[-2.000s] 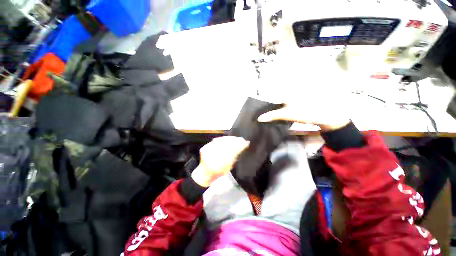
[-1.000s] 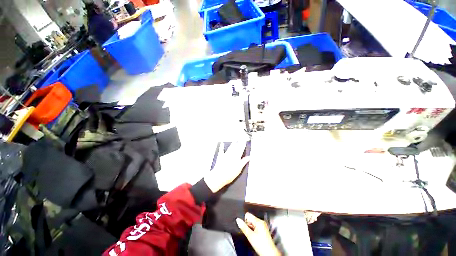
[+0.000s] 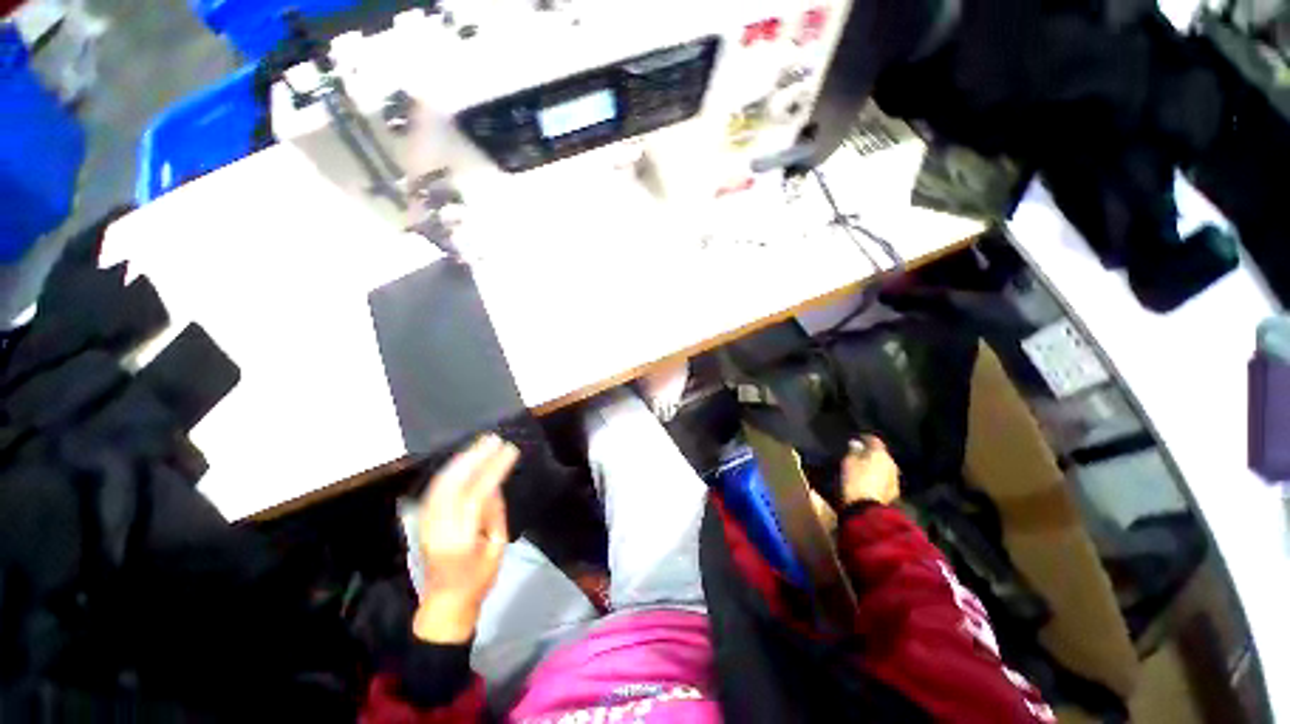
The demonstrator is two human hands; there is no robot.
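A black fabric panel (image 3: pixel 446 354) lies flat on the white sewing table, its far end by the presser foot and needle (image 3: pixel 436 212) and its near end hanging over the brown edge toward my lap. My left hand (image 3: pixel 464 530) is over the hanging part, fingers extended, holding nothing that I can see. My right hand (image 3: pixel 866 470) is low on the right, beside dark camouflage fabric (image 3: pixel 898 382) below the table. Its fingers are curled, and whether they grip any fabric cannot be told.
The white sewing machine (image 3: pixel 608 127) stands at the back of the table (image 3: pixel 283 410). A heap of black pieces (image 3: pixel 99 467) lies left. A cardboard box (image 3: pixel 1040 509) is at the right, below the table. A blue bin (image 3: pixel 205 135) is behind. Another person's dark-clothed body (image 3: pixel 1075 99) is at upper right.
The view has turned right and down. My left hand has moved off the panel near the needle to its hanging end. My right hand has moved from the panel's near end to the right, below the table.
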